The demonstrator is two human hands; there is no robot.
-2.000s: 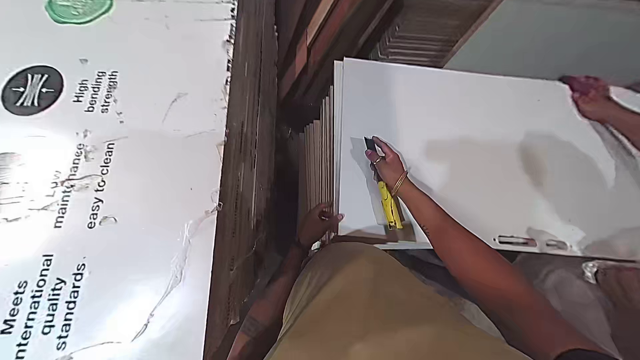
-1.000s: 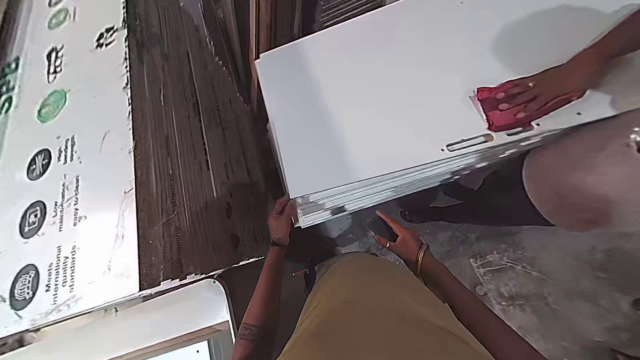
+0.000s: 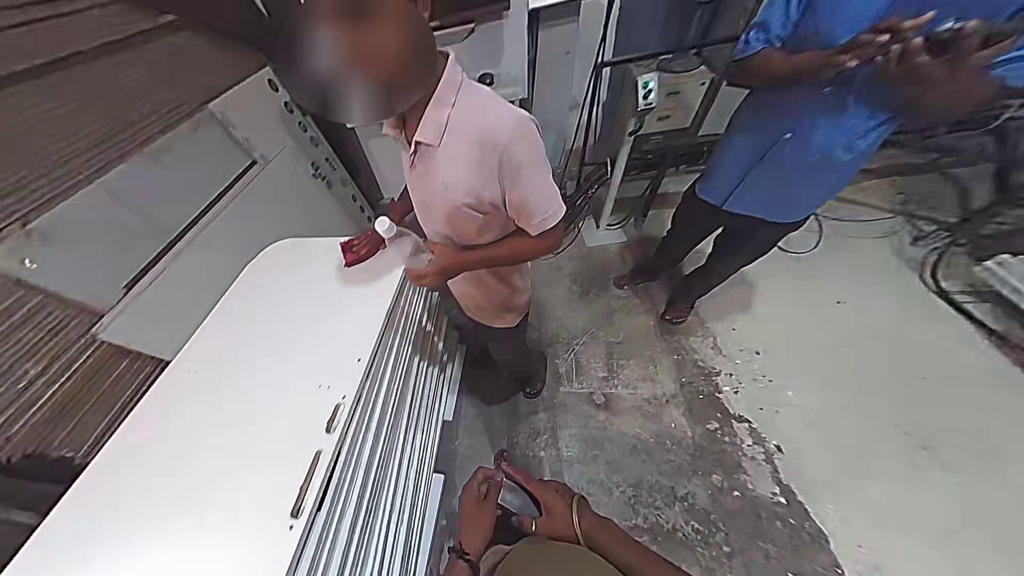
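My left hand (image 3: pixel 480 506), with a dark bracelet, and my right hand (image 3: pixel 550 510), with a bangle and a ring, meet low in the view, in front of my body. Between them is a small grey-and-dark object (image 3: pixel 518 498), partly covered by my fingers; its kind is unclear. My left fingers are bent at its left edge, and my right fingers hold its other side. To their left stands a stack of white panels (image 3: pixel 216 400) with slots near the edge of the top one.
A co-worker in a pink shirt (image 3: pixel 488 168) presses a red cloth (image 3: pixel 360 250) on the top panel and holds a clear bottle (image 3: pixel 406 244). Another person in a blue shirt (image 3: pixel 800 120) stands at the back right. Cables (image 3: pixel 944 264) lie beyond the worn floor.
The view has swung widely toward the room. My left hand has left the panel stack's corner, and my hands have come together. The yellow utility knife seen two seconds ago is not visible now.
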